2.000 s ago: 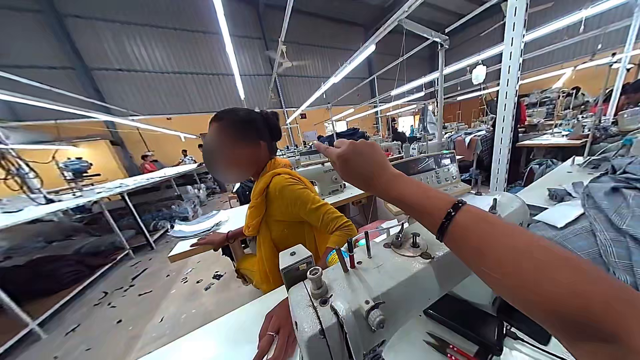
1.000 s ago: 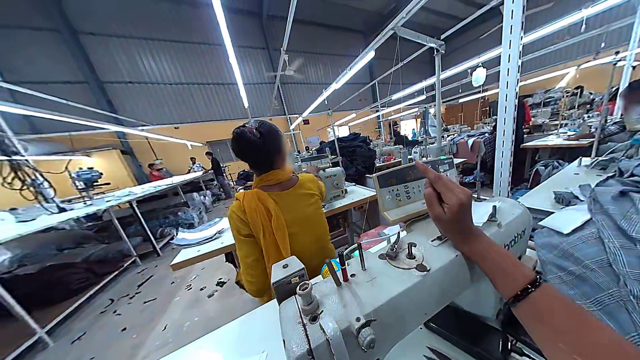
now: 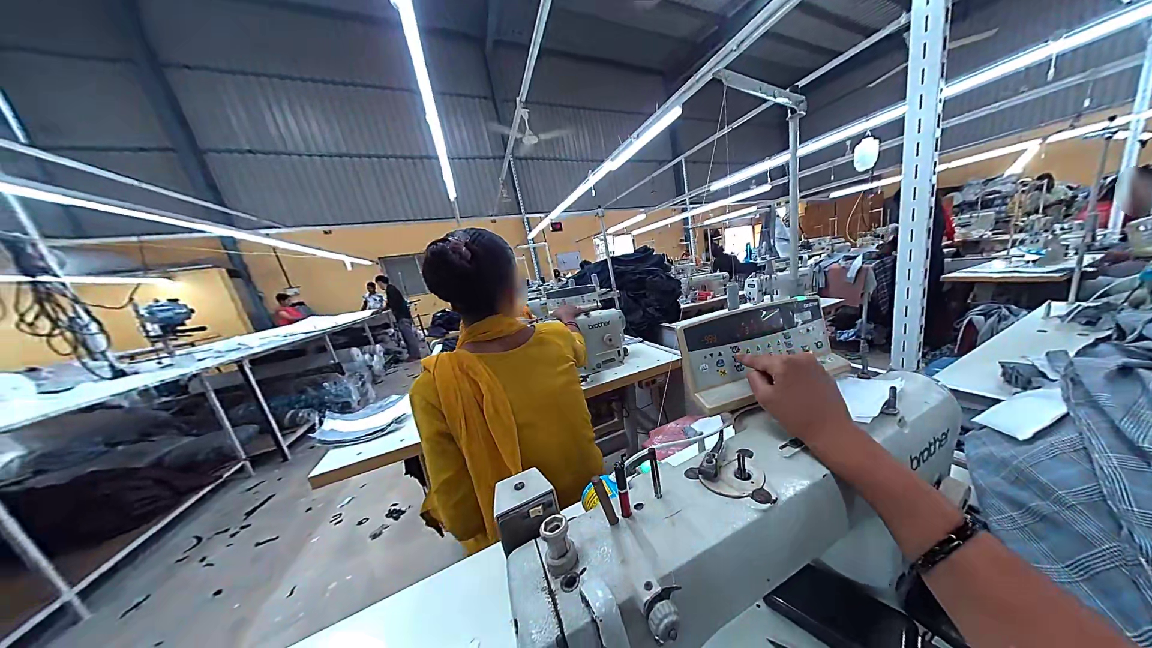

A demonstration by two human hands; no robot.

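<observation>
My right hand (image 3: 799,396) reaches over the arm of a white Brother industrial sewing machine (image 3: 720,531). Its index finger is extended at the buttons of the machine's control panel (image 3: 751,346); whether the fingertip touches a button I cannot tell. Nothing is held in that hand. A dark bracelet circles the wrist. Below the forearm, a black flat object (image 3: 841,605) lies on the machine's bed side. Thread guides and a tension knob (image 3: 663,617) stand at the machine's near end. My left hand is not in view.
Just beyond the machine, a person in yellow (image 3: 508,414) faces away at another sewing machine (image 3: 601,340). Grey checked fabric (image 3: 1066,486) drapes at the right. A perforated white post (image 3: 918,189) rises behind the machine. On the left runs a long white table (image 3: 207,351).
My right hand has come down from above to the control panel. The left hand, seen near the machine's end two seconds ago, is out of view. The person in yellow has turned away from me.
</observation>
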